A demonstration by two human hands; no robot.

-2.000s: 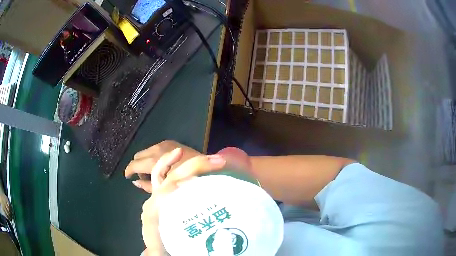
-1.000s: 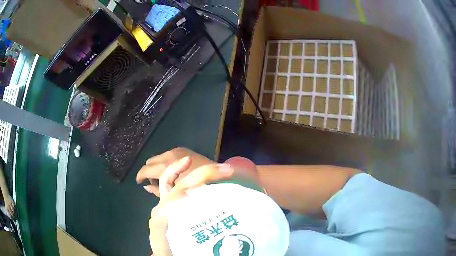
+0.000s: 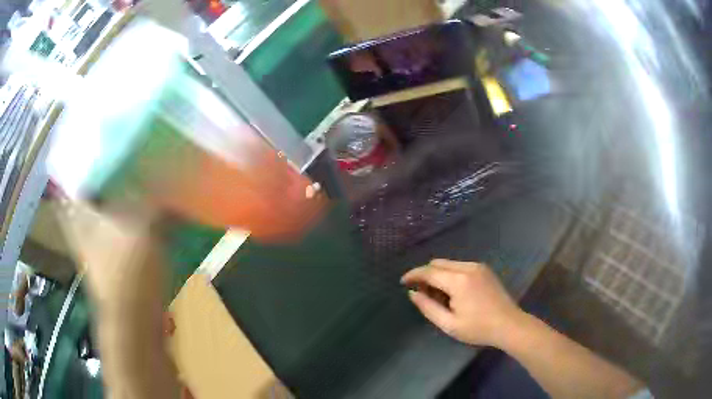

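Observation:
A white and green cup-like tub [image 3: 129,97] is at the upper left, heavily blurred. My left hand [image 3: 176,183] is blurred with it and appears to hold it; the fingers cannot be told from the orange-red area beside it. My left forearm rises from the bottom left. My right hand [image 3: 464,300] is over the dark green bench top [image 3: 312,312], right of centre. Its fingers are bent with a gap to the thumb, and nothing is seen in it.
A red-rimmed tin [image 3: 357,146] stands on the dark speckled mat [image 3: 406,210], with silvery strands [image 3: 468,185] beside it. A black screen [image 3: 402,62] is beyond. Cardboard [image 3: 218,343] lies at the lower left. A divider box [image 3: 636,269] is blurred at right. A grey bar [image 3: 242,93] crosses the upper left.
The view has swung left. The tub has moved from the lower centre to the upper left with my left hand. My hands, earlier close together, are now far apart.

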